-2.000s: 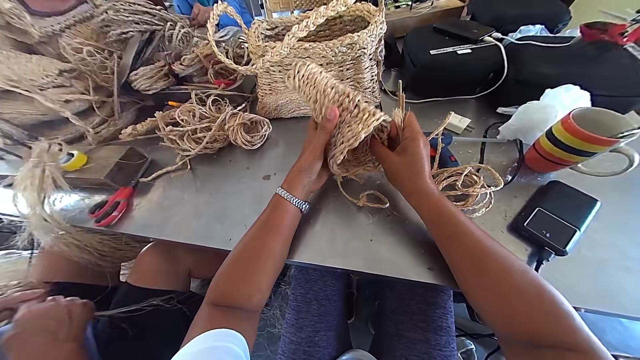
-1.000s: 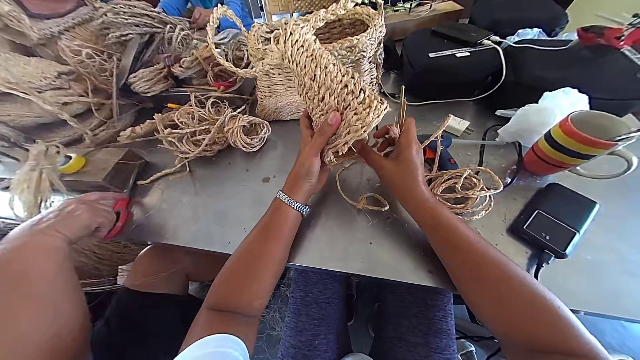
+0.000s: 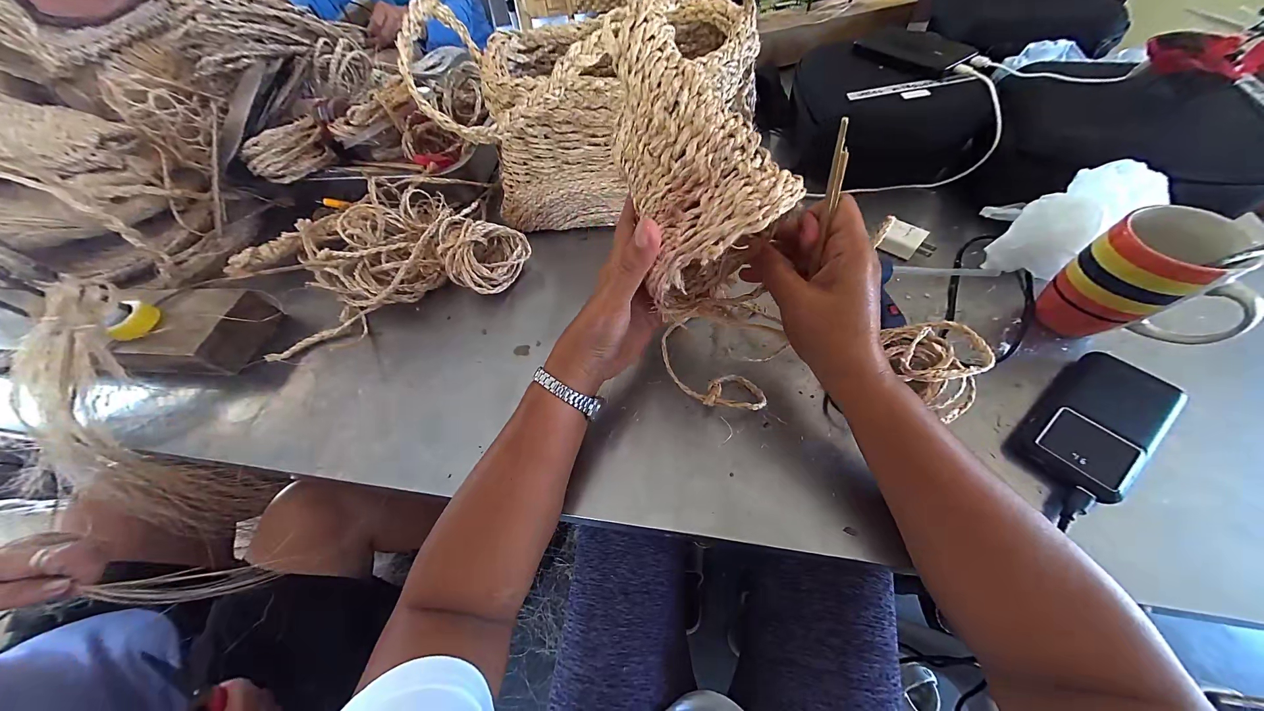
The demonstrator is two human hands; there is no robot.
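My left hand (image 3: pixel 617 301) grips the lower left side of a woven piece of braided natural fibre (image 3: pixel 691 148), which is tilted up above the metal table. At its lower right edge, my right hand (image 3: pixel 829 281) holds a thin tan stick-like tool (image 3: pixel 837 173) upright between thumb and fingers. Those fingertips are close against the weave, and what they pinch there is partly hidden. A looped braided cord (image 3: pixel 726 390) hangs below onto the table. Right of my right wrist lies a coil of the same cord (image 3: pixel 938 365). Behind the piece stands a woven basket with handles (image 3: pixel 563 148).
Cord bundles (image 3: pixel 395 247), a wooden block (image 3: pixel 212 331) and yellow tape (image 3: pixel 135 320) lie left. At right are a striped mug (image 3: pixel 1126 272), a black power bank (image 3: pixel 1096 425), a plastic bag (image 3: pixel 1081 212) and black cases (image 3: pixel 889 118). A co-worker's hand (image 3: pixel 44 573) holds fibres at lower left.
The woven piece has tipped more upright since the first frame. The co-worker's hand, on the red-handled scissors one second ago, has drawn back to the lower left, and the scissors are gone from the table.
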